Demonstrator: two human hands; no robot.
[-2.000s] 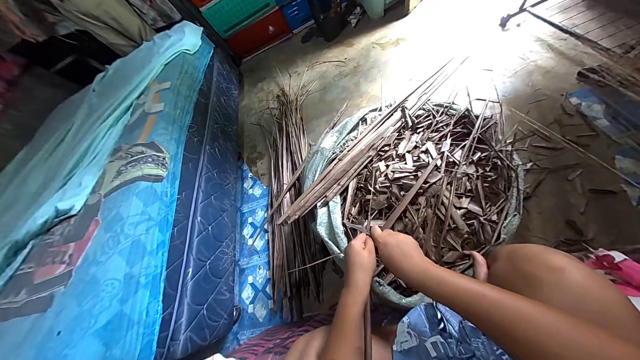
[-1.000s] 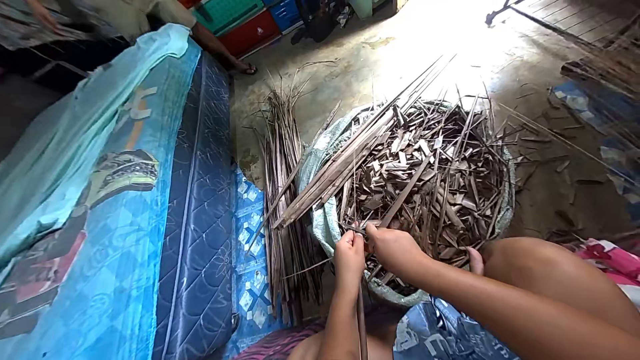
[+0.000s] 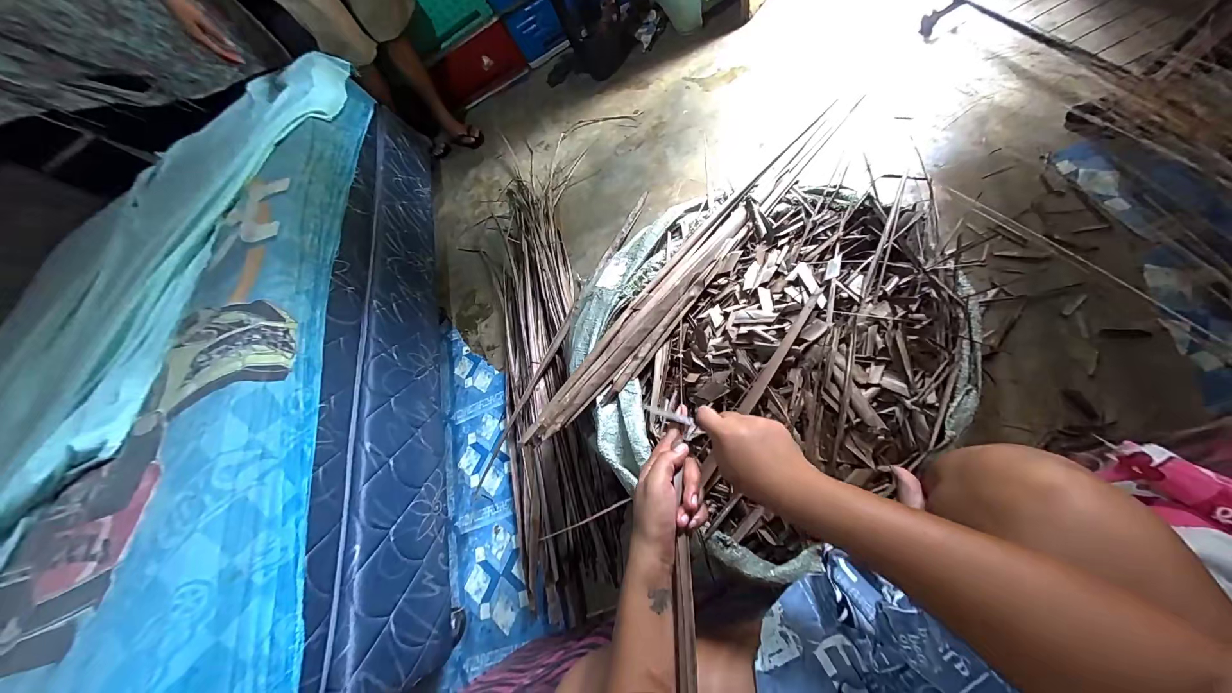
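My left hand (image 3: 666,491) is closed around a long dried palm-leaf strip (image 3: 684,606) that runs down toward my lap. Just right of it, my right hand (image 3: 756,452) grips a small knife, whose pale blade (image 3: 666,415) lies across the strip above my left fingertips. Both hands are over the near left rim of a woven plastic sack (image 3: 630,423) filled with short cut leaf pieces (image 3: 770,308). Several long strips (image 3: 645,337) rest slantwise over the sack's left side. The knife's handle is hidden in my right hand.
A bundle of long dried strips (image 3: 544,318) lies left of the sack, beside a dark blue mattress (image 3: 395,385). Another person's foot in a sandal (image 3: 467,138) is at the mattress's far end. Leaf scraps (image 3: 1078,308) litter the floor on the right.
My left hand's fingers have loosened and turned, showing more of the palm side, and the blade now shows clearly. At the upper left, another person's legs and hand have come further into view.
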